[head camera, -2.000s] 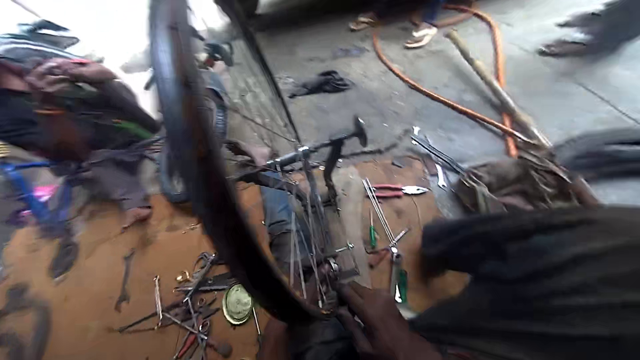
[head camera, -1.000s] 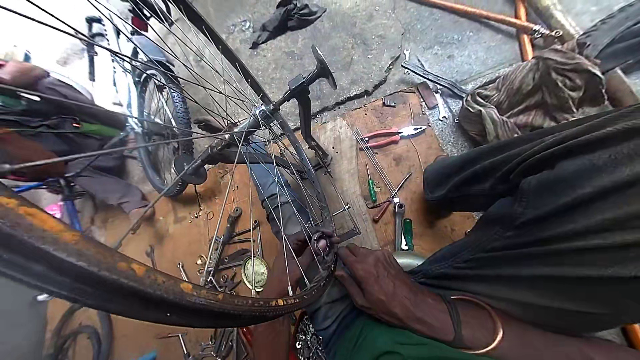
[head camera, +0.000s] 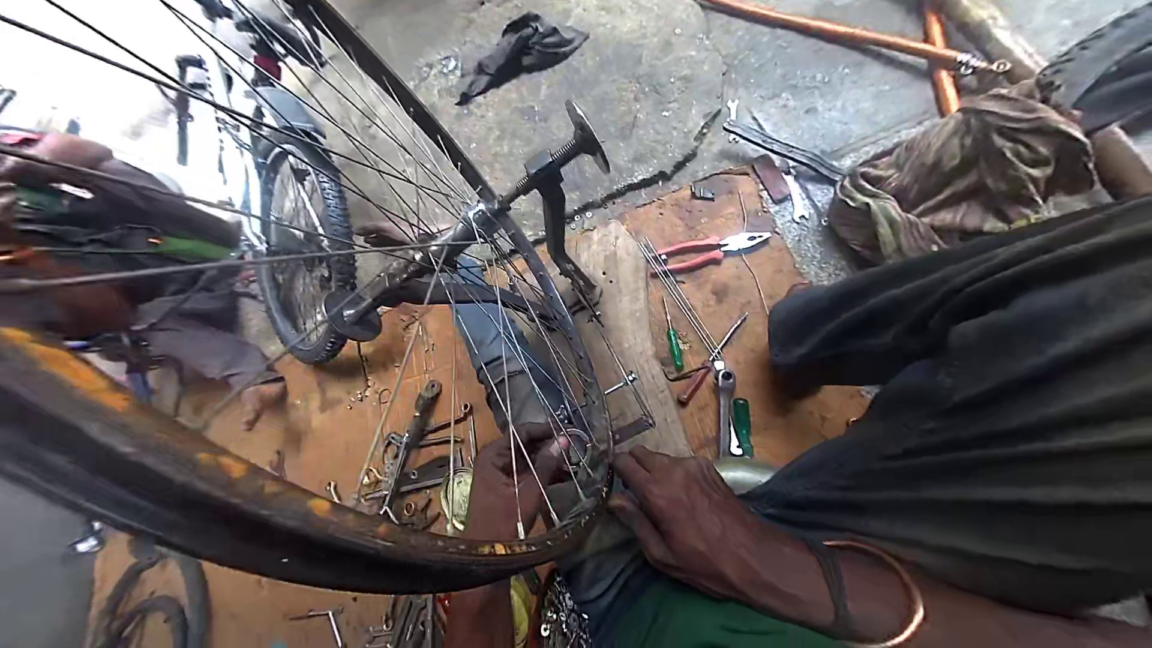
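Note:
A spoked bicycle wheel rim (head camera: 270, 531), rusty with orange patches, stands in a metal truing stand (head camera: 553, 202). My left hand (head camera: 513, 477) is seen through the spokes near the rim, its fingers closed about a small part that I cannot make out, possibly a spoke wrench. Against the outer side of the rim rests my right hand (head camera: 675, 504), fingers bent at the rim's edge; what they grip is hidden. A copper-coloured bangle (head camera: 900, 585) is around the right forearm. Just beyond the hands is a flat metal bar (head camera: 630, 430) of the stand.
On the brown board lie red-handled pliers (head camera: 711, 250), loose spokes (head camera: 684, 301), a green-handled screwdriver (head camera: 674, 349), a wrench (head camera: 724, 409) and piled tools (head camera: 409, 450). A crumpled cloth (head camera: 963, 171) lies at the right. Another person's foot (head camera: 261, 400) and a bicycle (head camera: 301, 234) are at the left.
Two seconds ago the rim appeared nearly edge-on and blurred; now its spokes show clearly. Since one second ago both hands have stayed at about the same place by the rim.

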